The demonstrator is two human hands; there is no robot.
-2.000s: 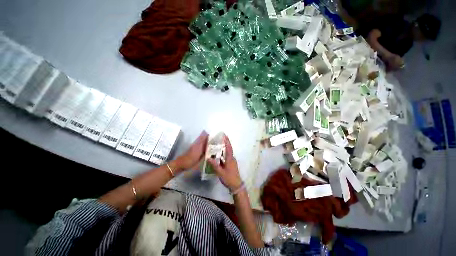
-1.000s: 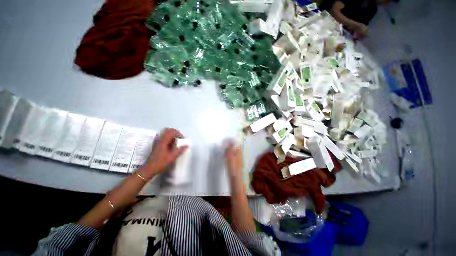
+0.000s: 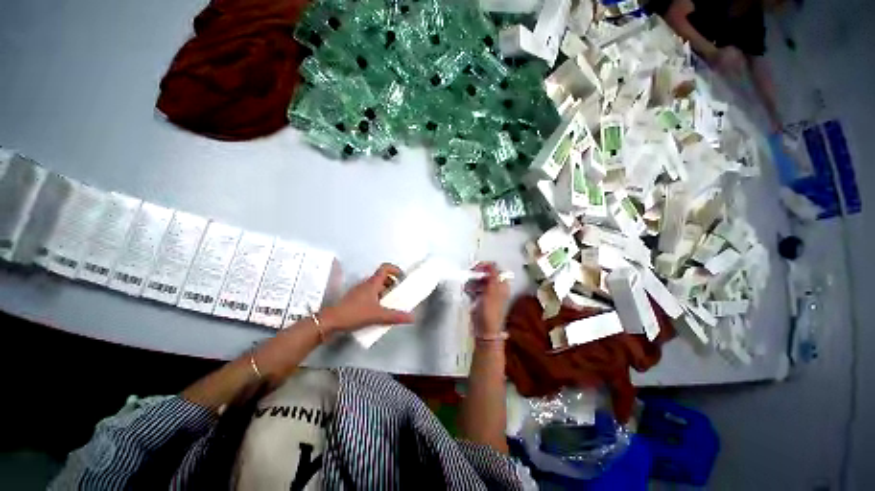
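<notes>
My left hand (image 3: pixel 365 303) grips a white carton (image 3: pixel 401 301), held tilted above the table near its front edge. My right hand (image 3: pixel 487 288) is just right of the carton's upper end, with a small thin white piece (image 3: pixel 476 275) pinched in its fingers; what the piece is cannot be told. Clear green bottles with dark caps (image 3: pixel 422 77) lie in a heap further back. Loose white cartons with green panels (image 3: pixel 662 182) are piled at the right. A row of white cartons (image 3: pixel 201 266) with barcodes facing up stands side by side at the left.
A rust-brown cloth (image 3: pixel 230 72) lies left of the bottles, and another (image 3: pixel 576 360) at the near right edge. A clear plastic bag (image 3: pixel 566 422) and blue bags or bins (image 3: pixel 676 441) are below that edge. Another person's arm (image 3: pixel 720 53) shows at the top right.
The carton in my left hand has turned from upright to slanting. My right hand has moved right and now pinches a small white piece. The view has shifted slightly.
</notes>
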